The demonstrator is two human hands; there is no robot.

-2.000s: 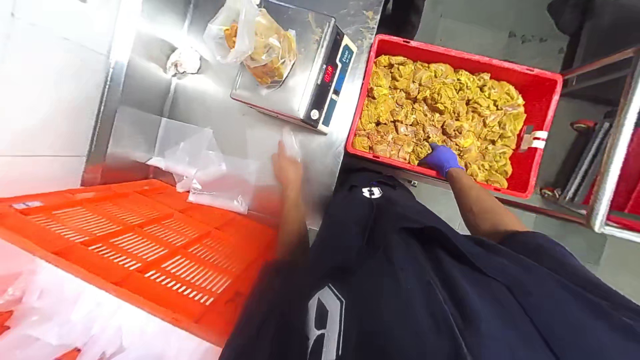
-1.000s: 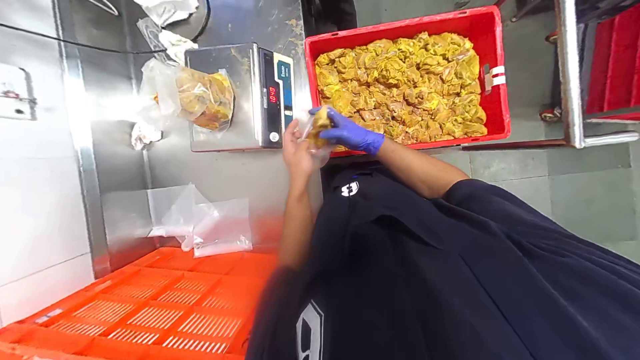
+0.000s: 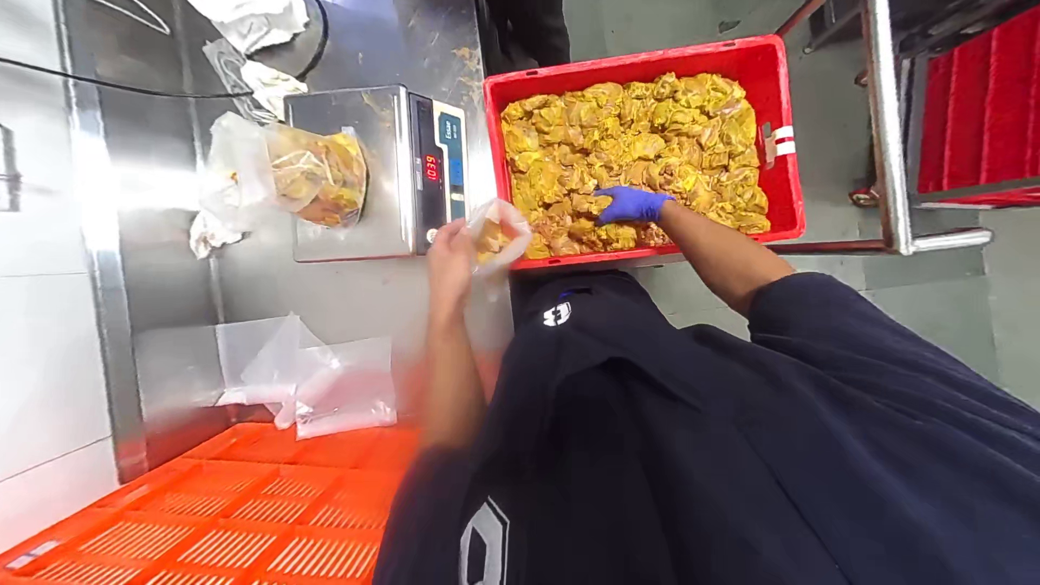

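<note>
My bare left hand (image 3: 452,258) holds the rim of a clear plastic bag (image 3: 501,236) with some yellow pieces in it, at the near left corner of the red plastic crate (image 3: 642,58). My right hand (image 3: 632,204), in a blue-purple glove, rests with curled fingers on the yellow-coated marinated meat pieces (image 3: 650,146) that fill the crate. Whether it grips a piece cannot be told. Left of the crate, a filled plastic bag (image 3: 318,175) lies on the steel plate of a digital scale (image 3: 390,236) with a lit red display.
Flat clear plastic bags (image 3: 345,382) lie on the steel table (image 3: 268,284). An orange slatted crate (image 3: 211,504) stands at the lower left. Crumpled plastic (image 3: 252,24) and a black cable (image 3: 122,85) are at the upper left. A metal frame (image 3: 890,130) stands at the right.
My right hand has moved from the small bag back onto the meat in the red crate. Two seconds ago my left hand was on the table below the scale, with no filled bag seen in it.
</note>
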